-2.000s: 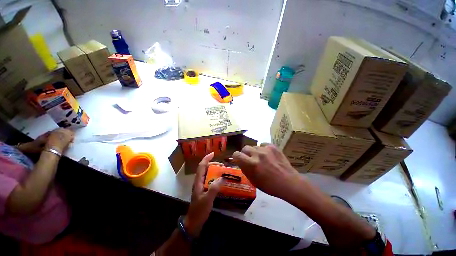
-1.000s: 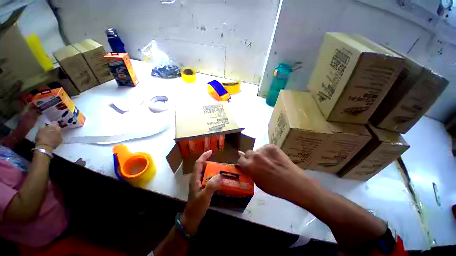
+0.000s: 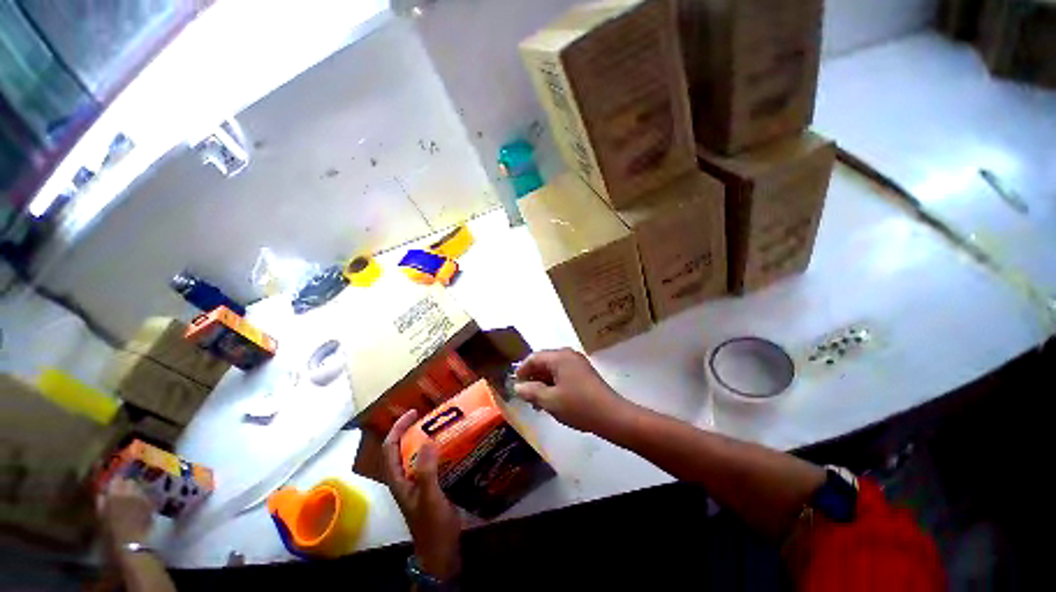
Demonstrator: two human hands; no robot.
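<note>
An orange and black retail box [image 3: 492, 460] stands tilted near the table's front edge, its black handle slot facing up. My left hand [image 3: 426, 504] holds its left side, thumb on the front. My right hand [image 3: 570, 391] is beside the box's upper right edge, thumb and forefinger pinched on a small pale piece, too blurred to name. Behind the box, an open brown inner carton [image 3: 408, 345] holds a row of orange boxes; my left hand and the box partly cover its opening.
Closed cartons [image 3: 625, 110] are stacked behind right. A whitish tape roll [image 3: 753, 396] and a patch of dark dots [image 3: 841, 345] lie right. A yellow tape dispenser [image 3: 322, 518] is left. Another person's hand [image 3: 125, 509] touches an orange box [image 3: 174, 476] at far left.
The view has turned right and tilted, bringing the whitish roll and dots into view. My right hand has drawn slightly away from the box's top; the box now leans, showing its black printed side.
</note>
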